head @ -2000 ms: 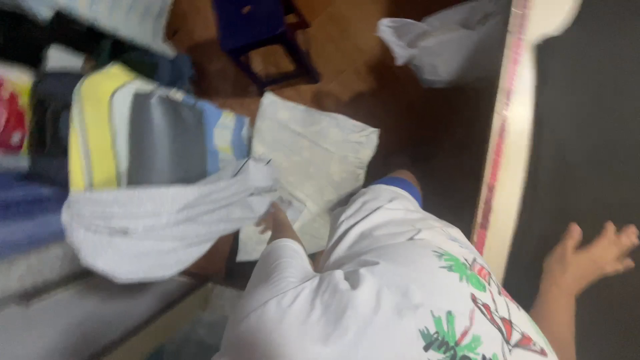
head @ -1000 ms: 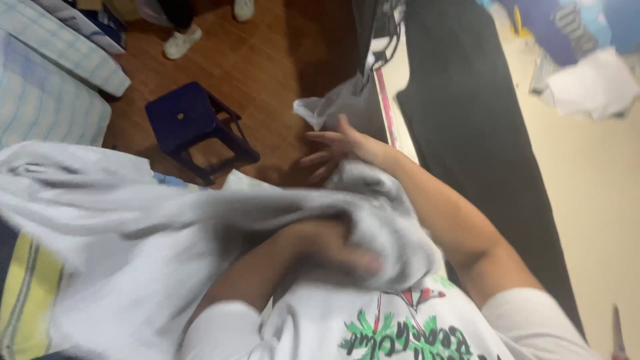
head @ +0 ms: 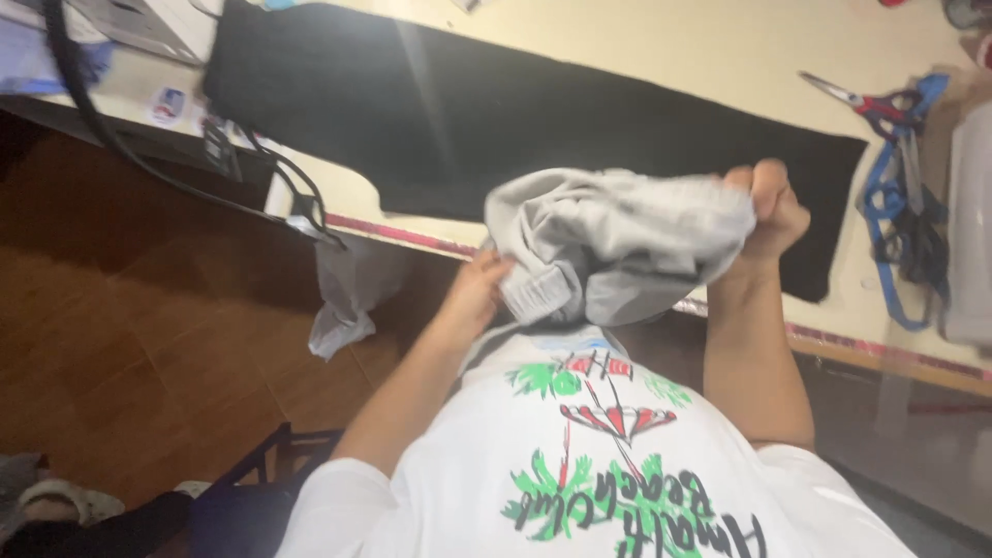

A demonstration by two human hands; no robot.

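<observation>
A bunched light grey cloth garment [head: 612, 232] is held up between both hands at the table's front edge, above the black fabric. My right hand [head: 767, 205], at the garment's right end, is closed on its edge. My left hand [head: 477, 294] grips the left side of the garment, beside a ribbed band. The large piece of black fabric [head: 504, 116] lies flat on the cream table [head: 744, 46], partly hidden by the garment and my right hand.
Red-handled scissors [head: 883, 108] lie at the right, near a blue strap [head: 880, 225] and a second, dark pair. A black cable [head: 116, 147] curves over the table's left edge. Below are a white plastic bag [head: 341, 302], a dark blue stool [head: 256, 496] and a person's foot [head: 62, 500].
The view has swung from the floor and piled fabrics to the table. The grey garment, spread across my lap one second ago, is now bunched up in both hands over the table edge.
</observation>
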